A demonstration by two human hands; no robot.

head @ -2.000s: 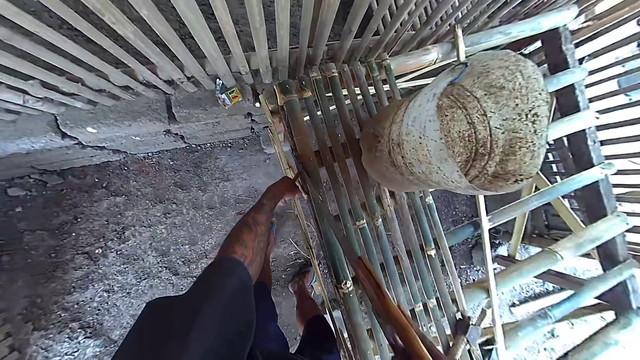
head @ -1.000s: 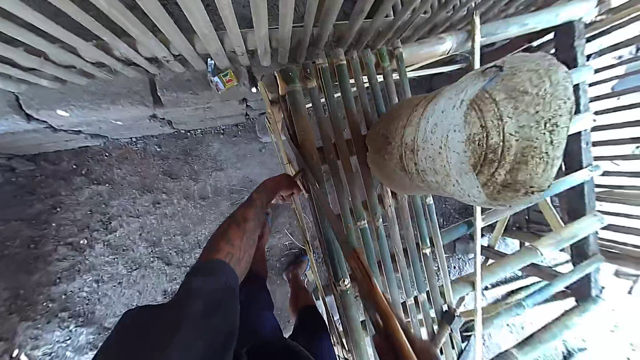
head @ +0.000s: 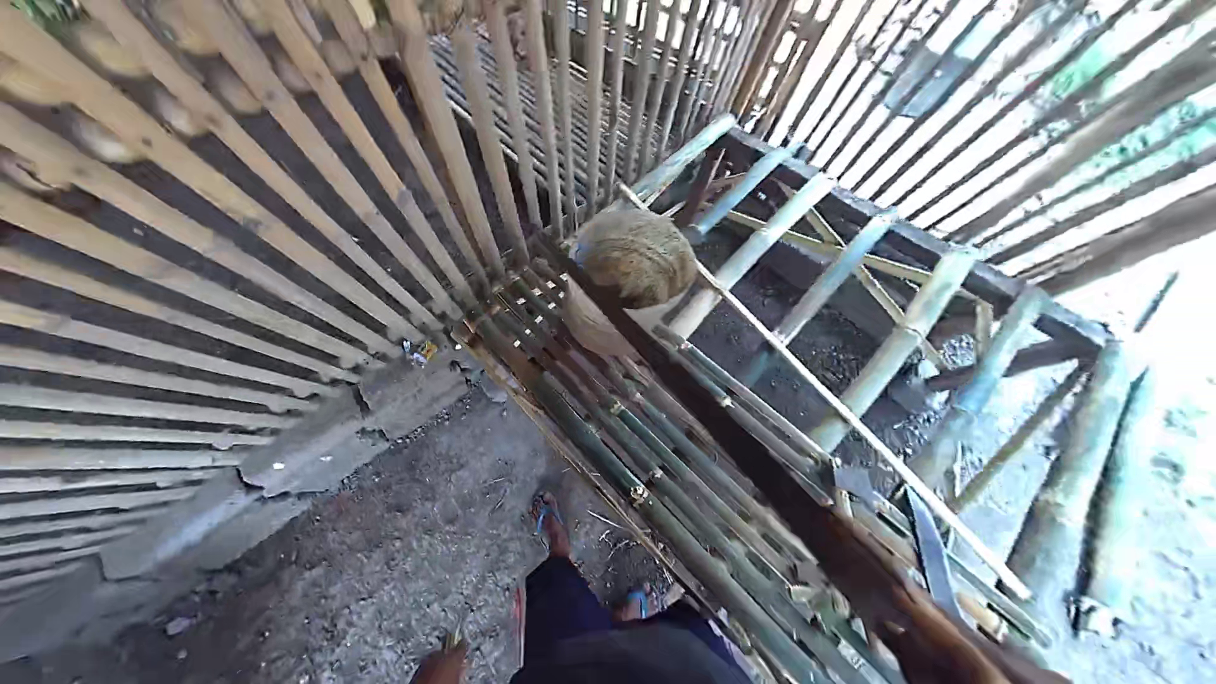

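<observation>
My right hand (head: 879,584), blurred at the lower right, is closed around a long dark strip, apparently wood or bamboo (head: 703,408). The strip slants up and left over the bamboo slat bench (head: 655,484) and crosses in front of a dirt-stained whitish bucket (head: 636,256) at the bench's far end. A grey blade-like piece (head: 931,551) lies beside my right hand; its handle is not clear. Only part of my left hand (head: 442,662) shows at the bottom edge, low over the dirt floor, with a small pale bit at its fingertips; its grip is unclear.
A slatted bamboo wall (head: 285,209) rises from a cracked concrete ledge (head: 313,446) at the left. An open frame of bamboo poles (head: 836,275) adjoins the bench at the right. A thin pale stick (head: 817,361) crosses over it. My sandalled feet (head: 551,522) stand beside the bench.
My left hand has left the strip at the bench's edge and moved down to the bottom of the view. The dark strip now crosses in front of the bucket. The view has swung round.
</observation>
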